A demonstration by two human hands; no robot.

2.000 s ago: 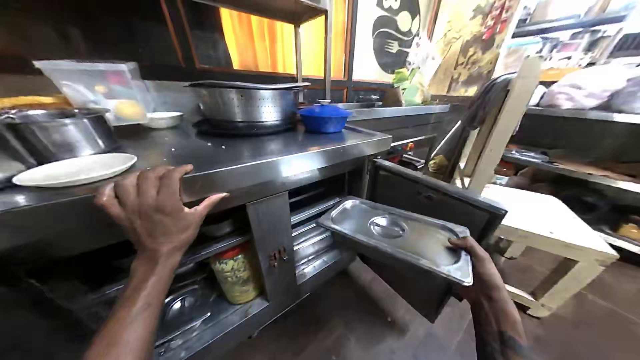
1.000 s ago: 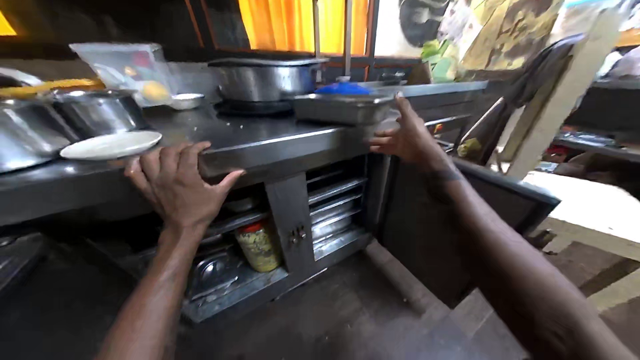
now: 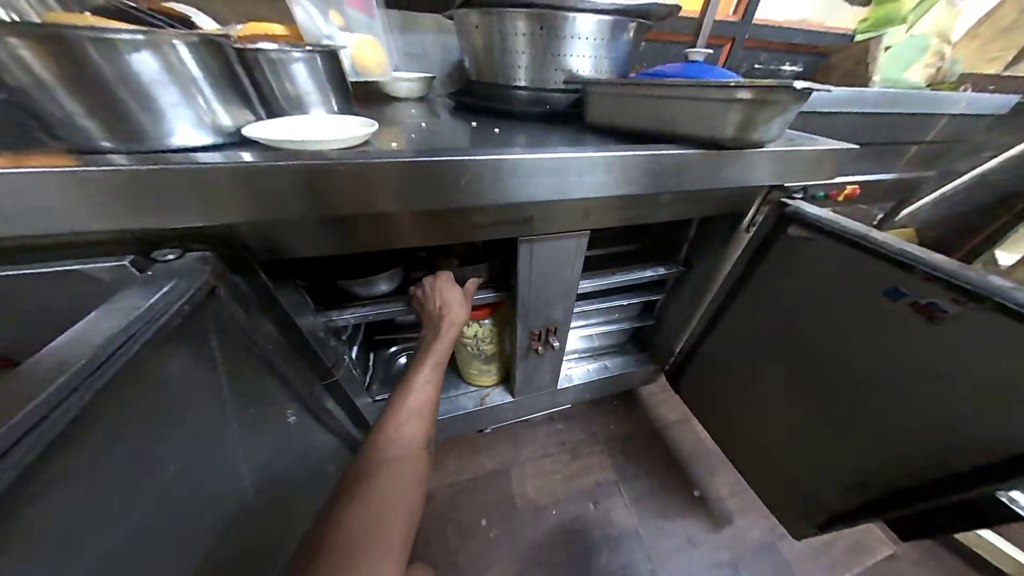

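My left hand [image 3: 444, 302] reaches into the left bay of the steel under-counter cabinet, at the front edge of its upper shelf [image 3: 372, 310]. Its fingers are bent and partly hidden, so I cannot tell whether they grip anything. A metal bowl [image 3: 372, 282] lies on that shelf to the left of the hand. Below and right of the hand stands a clear jar with a red lid [image 3: 480, 352], with yellowish pieces inside. A lidded rectangular steel pan [image 3: 692, 112] rests on the counter's right part, before a blue lid [image 3: 688, 70]. My right hand is out of view.
Both cabinet doors stand open, the left door [image 3: 184, 424] and the right door [image 3: 864, 360]. On the steel counter [image 3: 448, 180] are steel pots [image 3: 128, 88], a white plate [image 3: 310, 130], a small bowl [image 3: 408, 84] and a perforated pot [image 3: 552, 48]. Right-bay shelves [image 3: 612, 304] hold metal trays.
The rectangular pan, held in my right hand two seconds ago, now rests on the counter. My left hand has moved from the counter edge down into the cabinet. My right hand has left the view.
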